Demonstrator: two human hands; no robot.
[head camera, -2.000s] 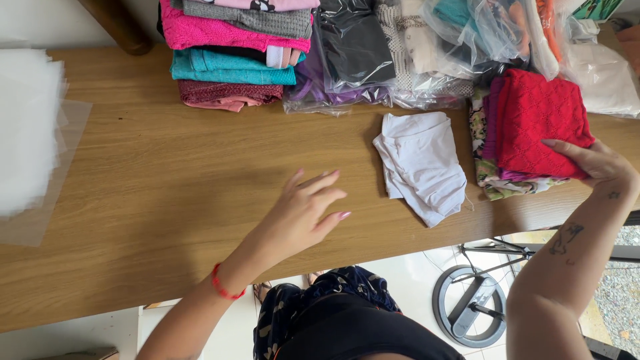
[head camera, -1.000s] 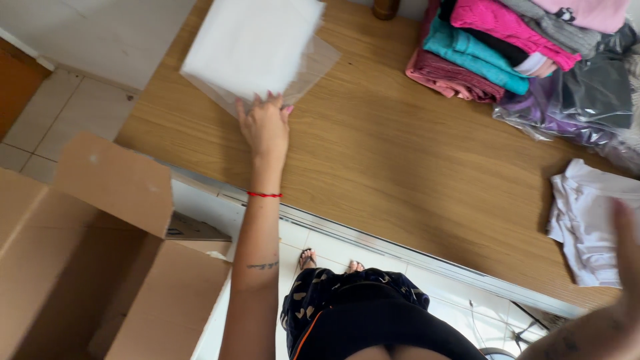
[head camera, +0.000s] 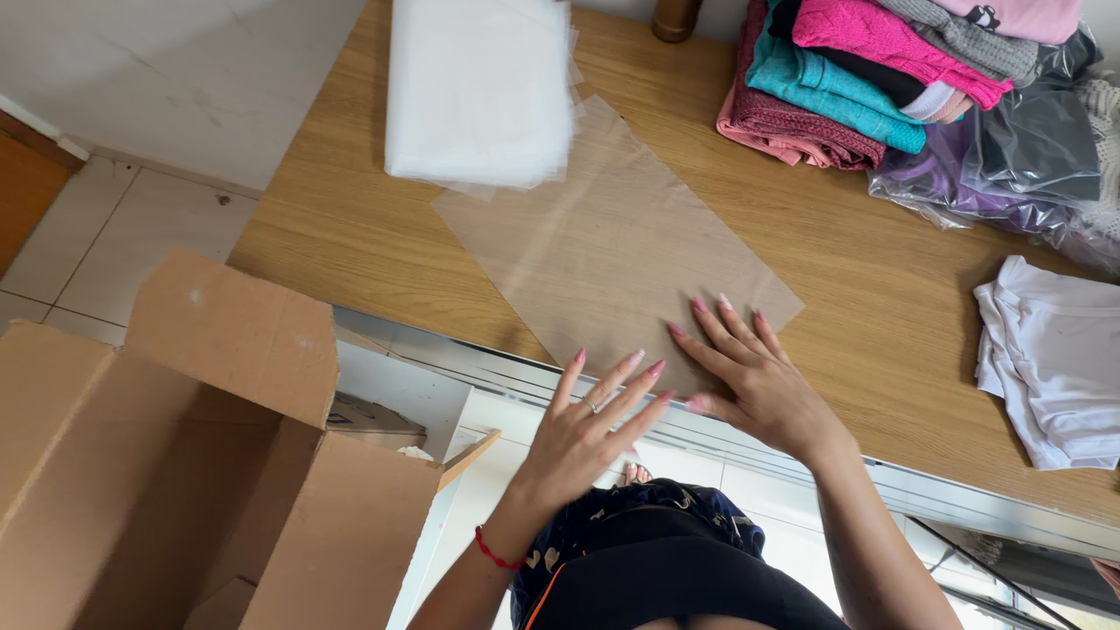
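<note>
A clear plastic bag (head camera: 612, 227) lies flat and slanted on the wooden table. My right hand (head camera: 757, 381) rests with spread fingertips on its near right end. My left hand (head camera: 591, 433), wearing a ring and a red bracelet, is at the bag's near corner by the table edge, fingers apart and holding nothing; whether it touches the plastic I cannot tell. Behind the bag sits a stack of whitish plastic bags (head camera: 479, 92). A folded white garment (head camera: 1059, 359) lies at the right.
An open cardboard box (head camera: 236, 490) stands at the lower left, beside the table's front edge. Folded clothes (head camera: 840, 96) are piled at the back right, next to garments in clear plastic (head camera: 1032, 153). A brown cylindrical object (head camera: 675, 19) stands at the back.
A single clear bag now lies apart from most of the stack, nearer me. My left hand has come back from the stack to the table's front edge. My right hand has moved left from beside the white garment.
</note>
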